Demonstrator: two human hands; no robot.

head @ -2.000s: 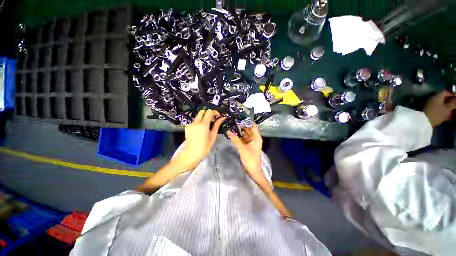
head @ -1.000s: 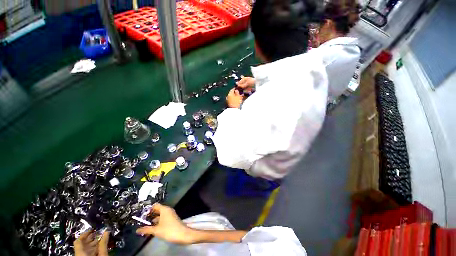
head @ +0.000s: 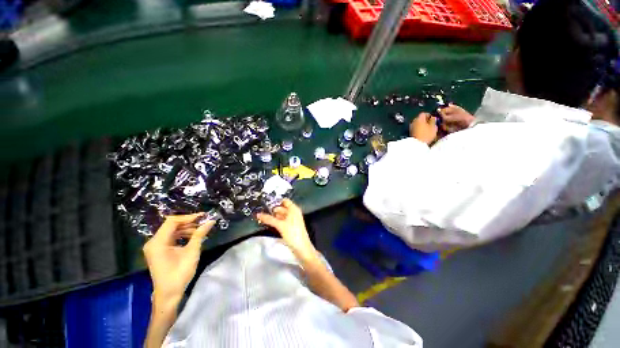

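Observation:
A large tangled heap of black straps with shiny metal fittings [head: 190,163] lies on the green bench in front of me. My left hand [head: 175,248] is at the heap's near edge, thumb and fingers pinched on a small shiny piece [head: 208,217]. My right hand [head: 287,221] is at the heap's near right corner, fingertips closed around a small shiny item [head: 273,203], too blurred to name surely. A crumpled white cloth [head: 277,185] lies just beyond my right hand. Silver-topped round parts [head: 321,177] stand to the right, some near a yellow patch [head: 294,171].
A dark compartment tray [head: 58,217] is left of the heap. A clear bottle [head: 292,113], white sheets [head: 331,111] and a metal post [head: 378,51] stand beyond. A person in white [head: 476,170] works at right. Red crates [head: 435,19] lie across the bench; blue bins [head: 109,309] are below.
The view has swung right, then partly back left. My hands have moved apart from their close position two seconds ago; both now hold small shiny pieces separately.

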